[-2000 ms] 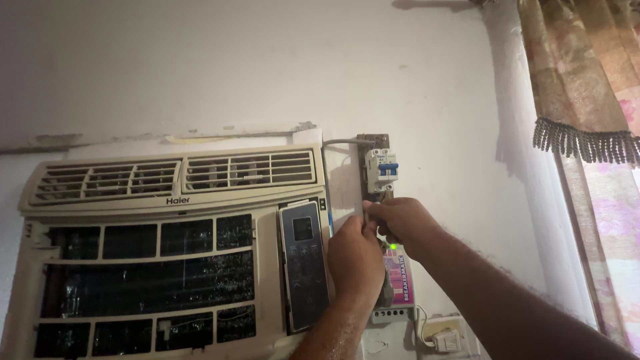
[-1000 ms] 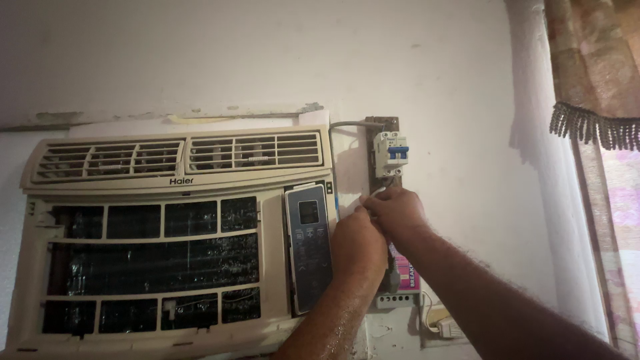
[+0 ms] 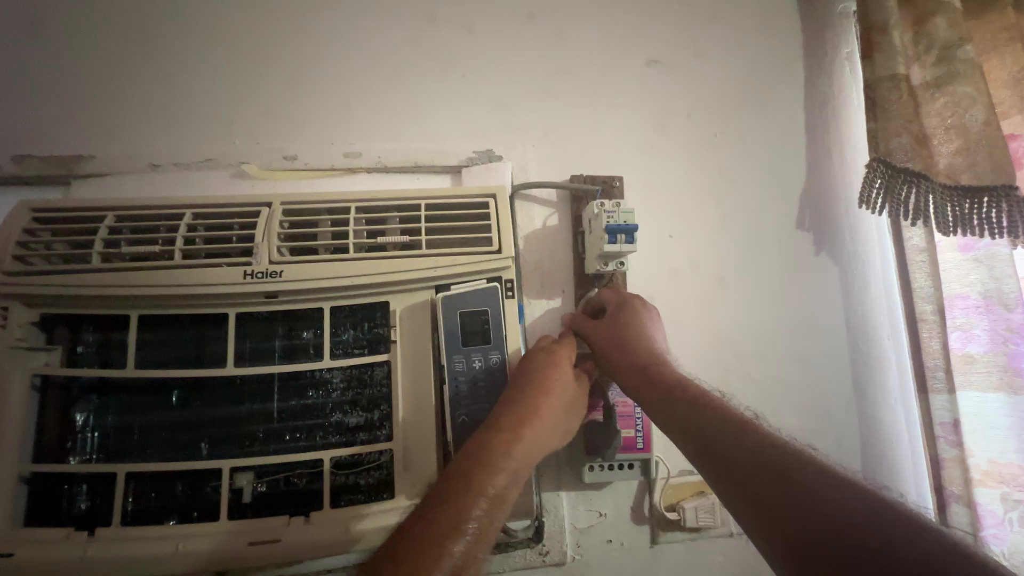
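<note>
A two-pole circuit breaker (image 3: 611,238) with blue levers is mounted on a brown wooden strip (image 3: 586,210) on the wall. Just beneath it, my right hand (image 3: 628,328) pinches a grey cable (image 3: 590,298) between thumb and fingers. My left hand (image 3: 552,392) is closed around the same cable slightly lower and to the left, close against the right hand. The fingers cover much of the cable. Below the hands, partly hidden by them, is a pink-labelled breaker device (image 3: 636,428) with a row of terminals along its bottom.
A Haier window air conditioner (image 3: 264,292) with its front grille off fills the left side. Its control panel (image 3: 474,352) stands beside my left forearm. A white plug (image 3: 698,510) sits in a socket at the lower right. A fringed curtain (image 3: 940,104) hangs at the far right.
Both hands stay close together below the two-pole breaker. The pink device's green light, visible two seconds ago, no longer shows in view.
</note>
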